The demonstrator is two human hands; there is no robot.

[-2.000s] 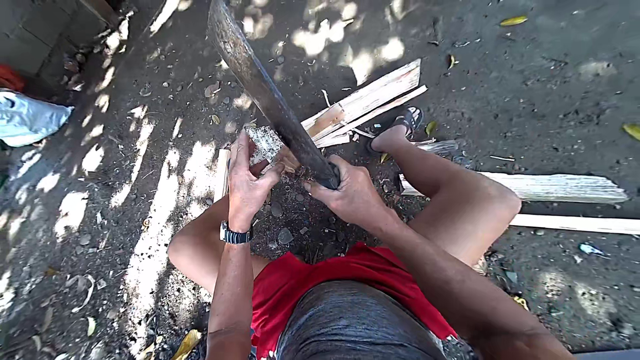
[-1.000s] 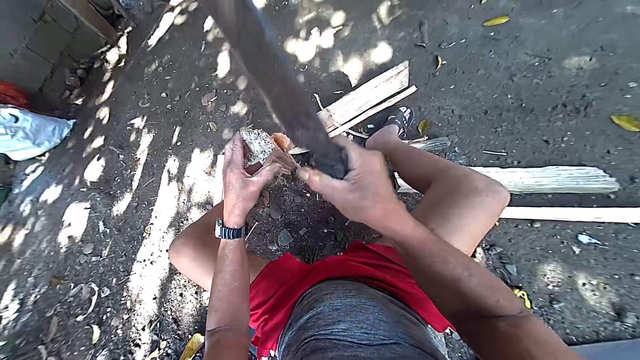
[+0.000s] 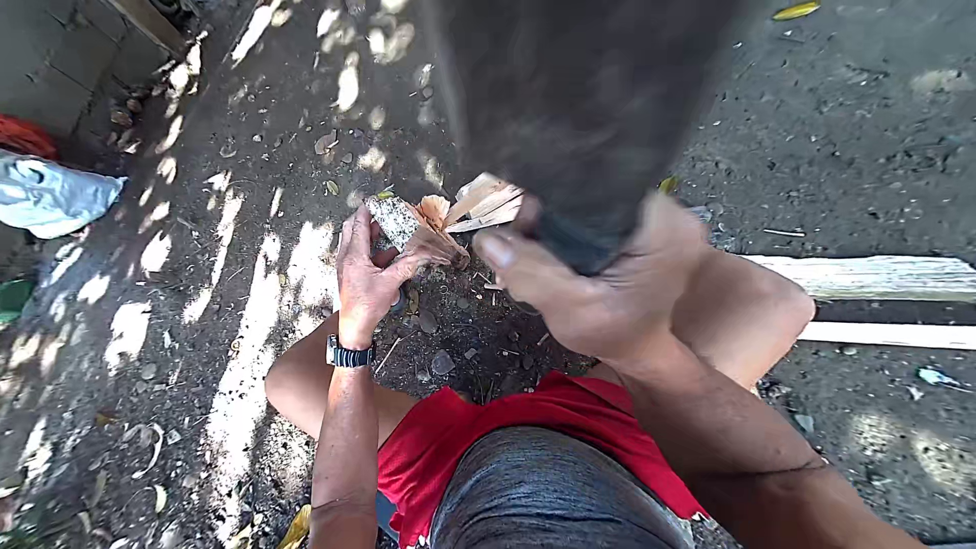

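A large dark blade, likely a machete (image 3: 579,99), is raised toward the camera and blurred. My right hand (image 3: 610,282) is closed around its dark handle. My left hand (image 3: 374,267), with a watch on the wrist, grips a chunk of wood or bark (image 3: 396,221) with a pale speckled face and a torn orange-brown side. The chunk stands on the dirt between my legs. Behind it a split piece of pale wood (image 3: 488,202) shows partly; the blade hides the rest.
Two long pale wood pieces, a wide one (image 3: 877,276) and a narrow one (image 3: 900,335), lie on the ground at the right. A white sack (image 3: 53,194) rests near a block wall (image 3: 53,61) at the upper left. My bent knees frame the chunk.
The blade has come up closer to the camera, with my right hand still around its handle. My left hand has stayed on the chunk, whose orange-brown side now shows more.
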